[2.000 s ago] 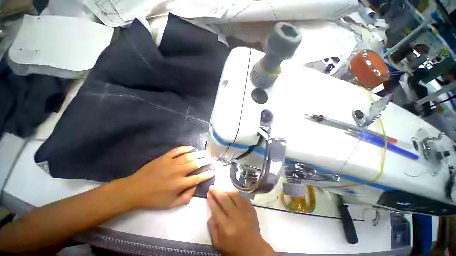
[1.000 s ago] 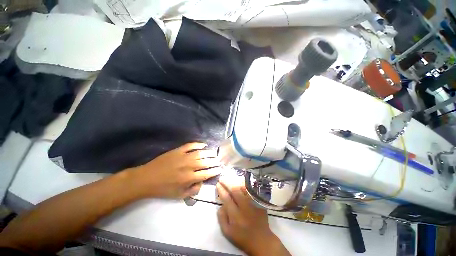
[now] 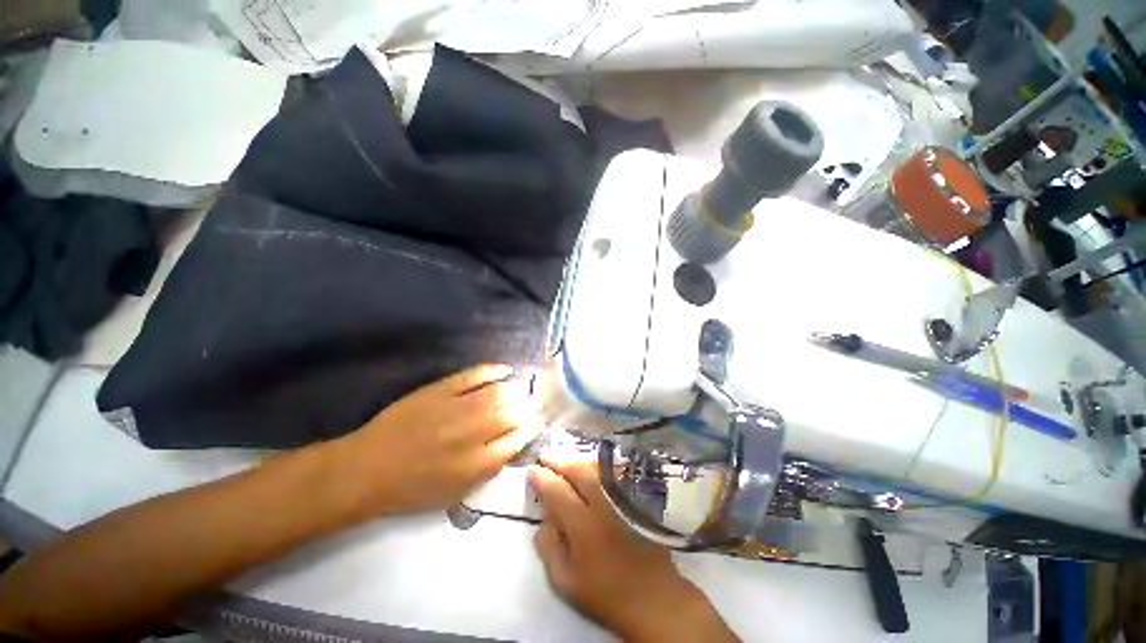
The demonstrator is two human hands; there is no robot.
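Note:
A dark garment panel (image 3: 339, 289) with pale chalk-like lines lies left of the white sewing machine (image 3: 628, 289). Its right end runs under the lit machine end. My left hand (image 3: 440, 440) lies palm down on the panel's near right edge, fingertips by the needle area in glare. My right hand (image 3: 597, 540) is just below the needle area, fingertips close to those of my left hand. Glare and the machine's metal parts hide the fingertips, the needle and the cloth edge there, so whether either hand grips the cloth does not show.
A white curved piece (image 3: 151, 113) and dark crumpled cloth (image 3: 76, 270) lie at the left. Paper patterns (image 3: 503, 25) lie behind. An orange-red lidded jar (image 3: 940, 195) stands behind the machine. A blue pen (image 3: 1005, 405) lies on it. A black-handled tool (image 3: 884, 575) is at the right front.
The camera view has shifted. Over the two seconds less of the dark cloth shows near the fingertips at the needle. Both hands stay close together there.

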